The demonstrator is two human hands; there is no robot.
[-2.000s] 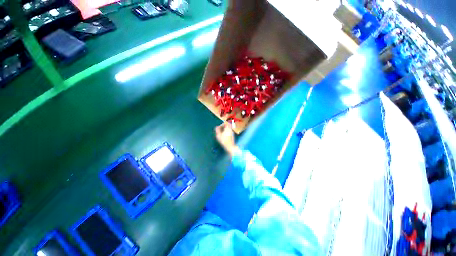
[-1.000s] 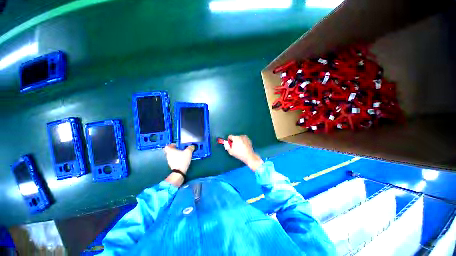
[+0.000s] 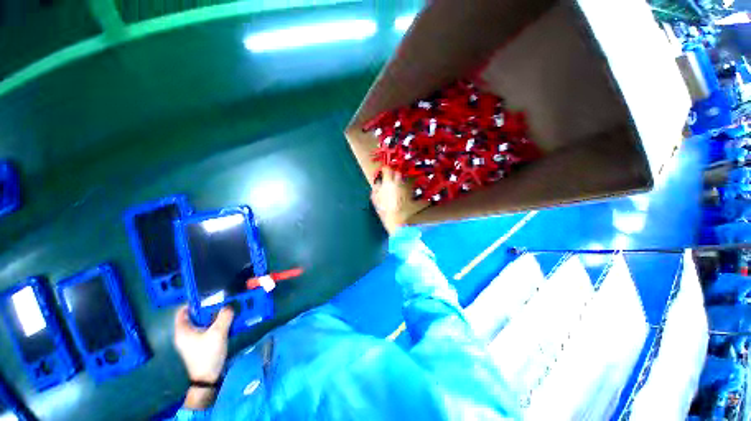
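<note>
My left hand [image 3: 202, 345] grips the lower end of a blue handheld device [image 3: 218, 255], thumb on its front. One red spring clamp [image 3: 276, 277] with a pale tip sits on the device's right long edge and sticks out to the right. My right hand [image 3: 390, 200] reaches over the near left edge of the carton of clamps [image 3: 593, 168]; its fingertips are at the heap of red clamps [image 3: 449, 148]. Whether those fingers hold a clamp cannot be told.
More blue devices lie on the green bench [image 3: 305, 164] to the left, one [image 3: 156, 247] close beside the held one. Wire shelving with white sheets [image 3: 568, 329] stands at the lower right, beyond a strip of blue floor [image 3: 486, 255].
A red clamp that was in my right hand is now on the device's right edge. My right hand has moved to the carton. The view has turned; my left hand still holds the device.
</note>
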